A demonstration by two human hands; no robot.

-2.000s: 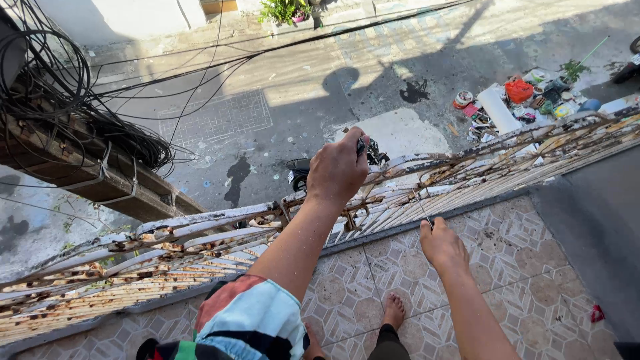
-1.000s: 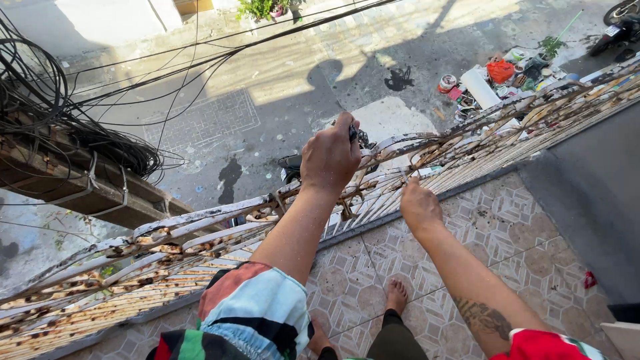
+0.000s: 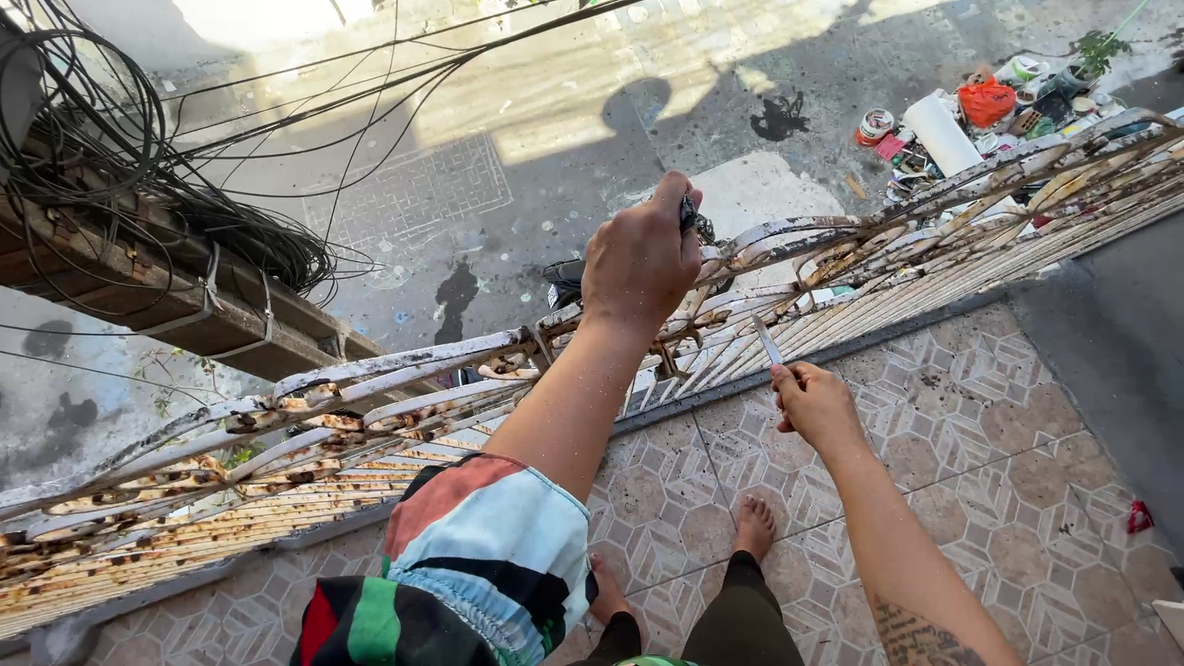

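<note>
My left hand (image 3: 641, 254) is stretched out over the top of a rusty, white-painted metal balcony railing (image 3: 398, 356), its fingers closed on a small dark object (image 3: 687, 213) that I cannot make out. Lower and to the right, my right hand (image 3: 814, 402) holds a thin knife-like blade (image 3: 767, 339) by its lower end. The blade points up towards the railing bars; whether it touches them I cannot tell. Flaked paint and brown rust show along the railing.
Bundled black cables (image 3: 268, 245) on a concrete pole (image 3: 176, 296) stand beyond the railing at left. Below lies a street (image 3: 555, 176) with a rubbish heap (image 3: 1008, 120) and a partly hidden motorcycle (image 3: 564, 277). My bare feet are on the tiled floor (image 3: 962, 462).
The blade in my right hand now shows plainly below the railing top; a second ago that hand was closer to the rail. My left hand stays closed above the railing.
</note>
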